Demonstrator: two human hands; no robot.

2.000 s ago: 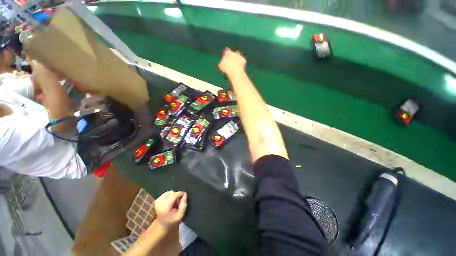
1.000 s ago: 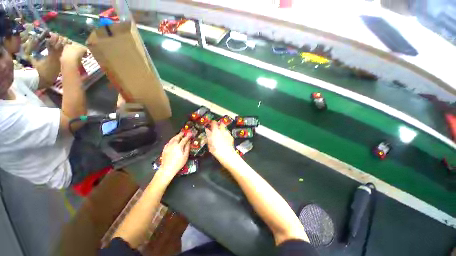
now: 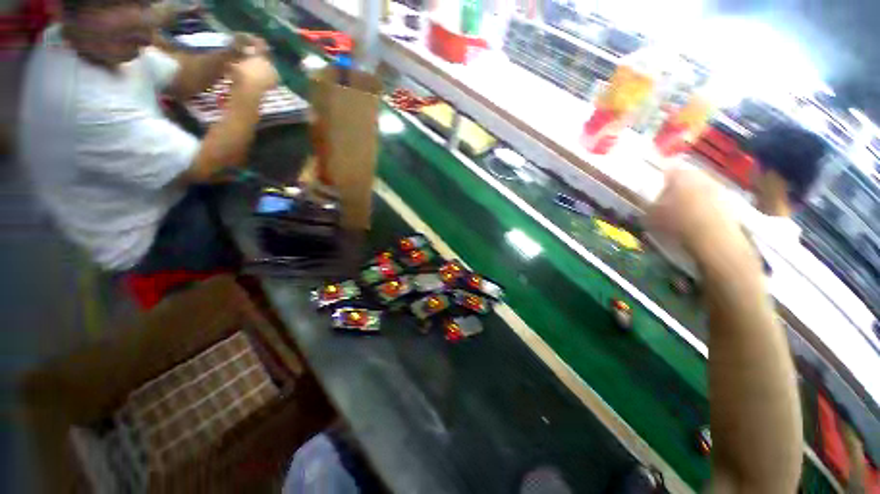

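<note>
Several electronic units (image 3: 394,288) with red round parts and yellow centres lie in a loose group on the dark bench mat (image 3: 386,386). My right hand (image 3: 687,205) is raised at the right, beyond the belt, blurred; its fingers and anything in them cannot be made out. My left hand is not in view. The round screw dish (image 3: 543,480) is cut off by the bottom edge.
A green conveyor belt (image 3: 482,227) carries a unit (image 3: 620,313). An upright brown cardboard box (image 3: 349,145) stands at the bench's far end. A divided carton (image 3: 198,396) is at lower left. A person in white (image 3: 116,145) sits beyond it; another head (image 3: 786,159) shows at right.
The view has swung up and tilted. My right hand has left the units and risen to the right. My left hand has gone out of view.
</note>
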